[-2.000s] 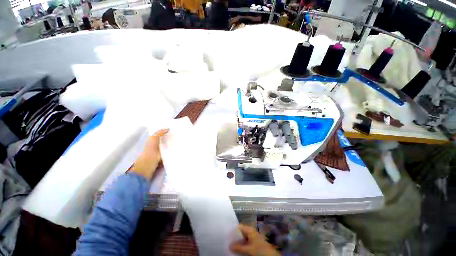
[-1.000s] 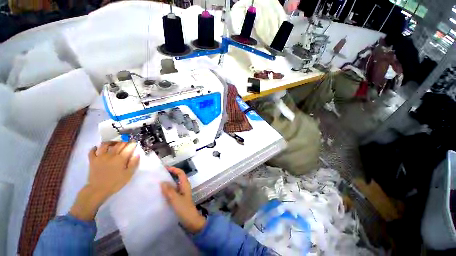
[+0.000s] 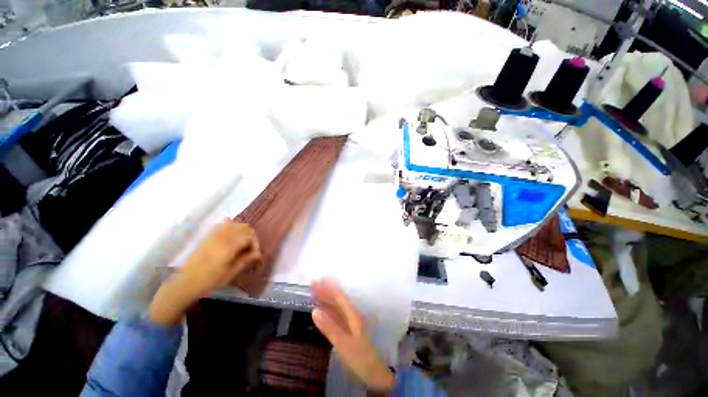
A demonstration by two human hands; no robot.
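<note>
The white wadding strip [image 3: 361, 233] lies from the overlock machine [image 3: 481, 182] down over the table's front edge, its upper part beside the needle area. A reddish-brown checked strip [image 3: 291, 190] lies diagonally on the table to the left of it. My left hand [image 3: 209, 267] has its fingers bent on the left edge of the checked strip near the table front and grips it. My right hand [image 3: 349, 333] is blurred, fingers extended, at the wadding's left edge below the table edge; whether it grips the wadding is unclear.
White wadding sheets [image 3: 140, 225] spread behind and left. Dark garments [image 3: 93, 167] are piled at far left. Black thread cones [image 3: 512, 76] stand behind the machine. Snips [image 3: 534, 273] and a small plaid piece [image 3: 547, 246] lie at right. Scraps [image 3: 481, 368] lie below the table.
The view has swung back left. My left hand has moved from the wadding by the needle to the checked strip. My right hand has moved away from the machine's front.
</note>
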